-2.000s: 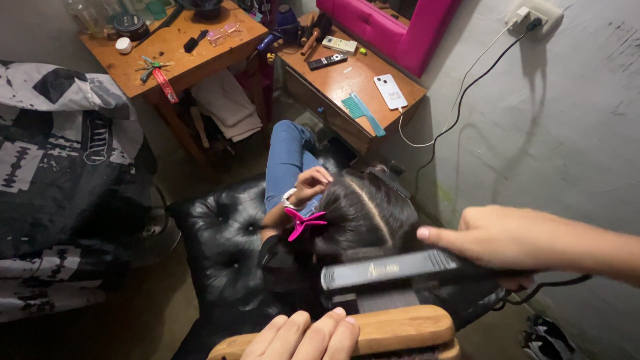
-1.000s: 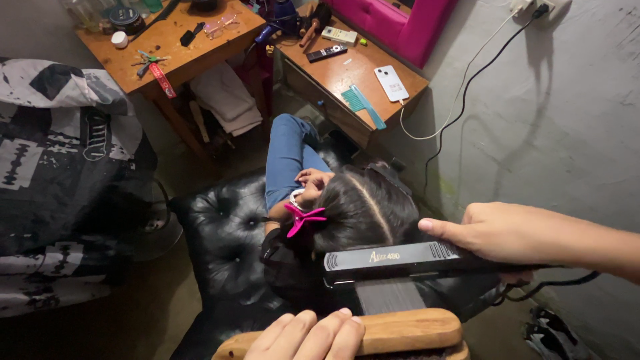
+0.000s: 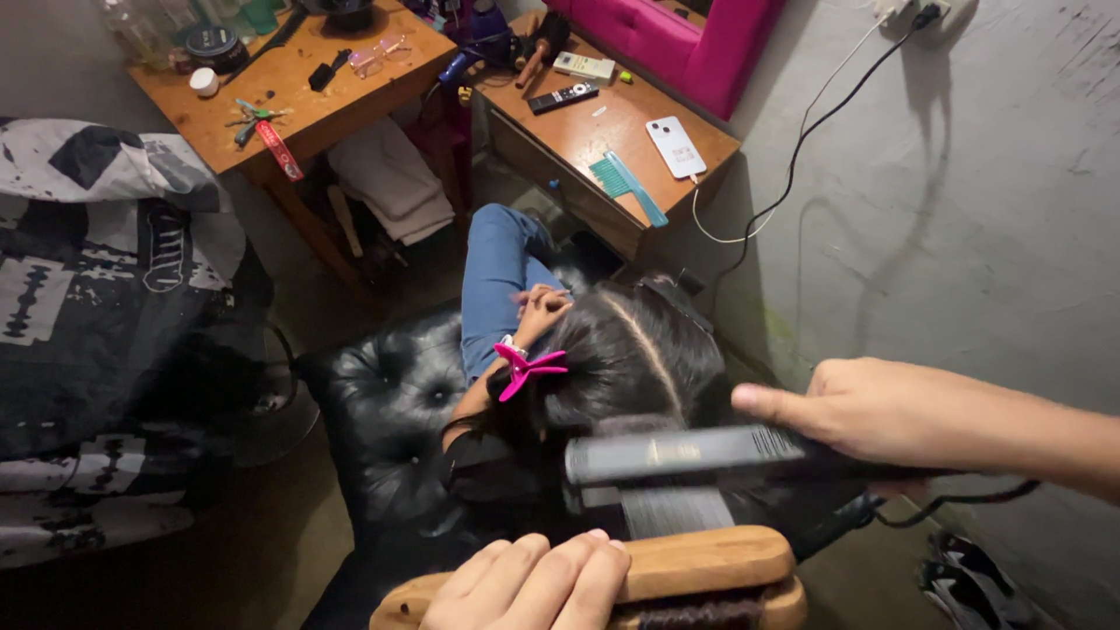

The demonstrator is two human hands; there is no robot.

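My right hand (image 3: 862, 420) grips a black hair straightener (image 3: 682, 455), whose plates lie across a flat section of hair (image 3: 678, 512) behind the seated person's head (image 3: 630, 359). The straightener is slightly blurred. Below it, my left hand (image 3: 534, 582) is closed on a wooden brush (image 3: 700, 560), at the lower end of that section; dark hair or bristles show between its wooden parts. A pink hair clip (image 3: 527, 371) sits in the hair on the left side of the head, and a dark clip (image 3: 678, 302) on the other side. A pale parting runs between them.
The person sits on a black tufted seat (image 3: 394, 411). Ahead, a wooden cabinet (image 3: 569, 131) holds a phone (image 3: 675, 147), a teal comb (image 3: 634, 188) and a remote (image 3: 563, 98). A black cord (image 3: 792, 175) hangs from the wall outlet. A patterned cape (image 3: 114, 289) lies at left.
The straightener, in my right hand, is a little nearer the head than one second ago. My left hand stays closed on the wooden brush in much the same place.
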